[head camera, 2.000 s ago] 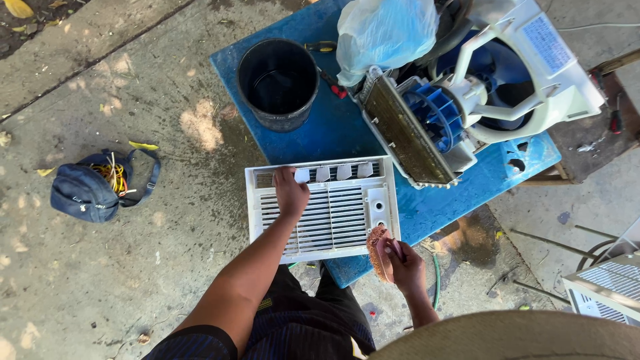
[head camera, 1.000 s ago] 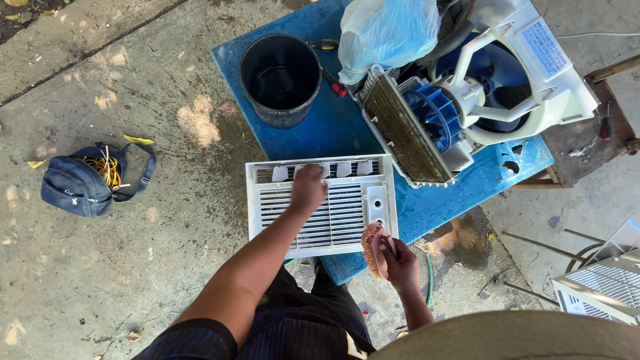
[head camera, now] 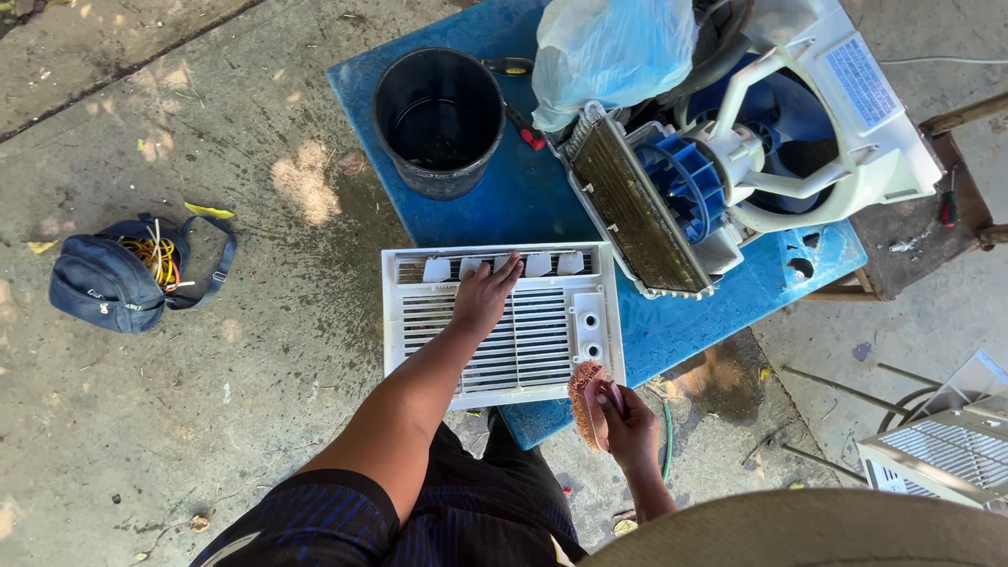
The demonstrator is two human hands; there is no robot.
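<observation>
A white plastic air conditioner front grille [head camera: 504, 386] lies across the near edge of the blue table [head camera: 472, 224]. My left hand [head camera: 486, 298] rests on its upper part, fingers apart at the row of white louver tabs [head camera: 539, 264]; nothing shows in its grasp. Beside the grille's lower right corner, my right hand [head camera: 630, 425] grips the handle of a scrubbing brush [head camera: 589, 405] with brown bristles. The brush overlaps the grille's corner in view; whether it touches cannot be told.
A black bucket [head camera: 439, 126], a red-tipped tool [head camera: 526, 130] and a blue plastic bag [head camera: 614, 59] are on the table. The air conditioner's inner unit with coil [head camera: 638, 213] and fan sits at right. A blue bag [head camera: 110, 276] lies on the concrete; a metal-legged stand is lower right.
My left hand has moved right along the louver tabs from the grille's upper left. My right hand still holds the brush near the lower right corner.
</observation>
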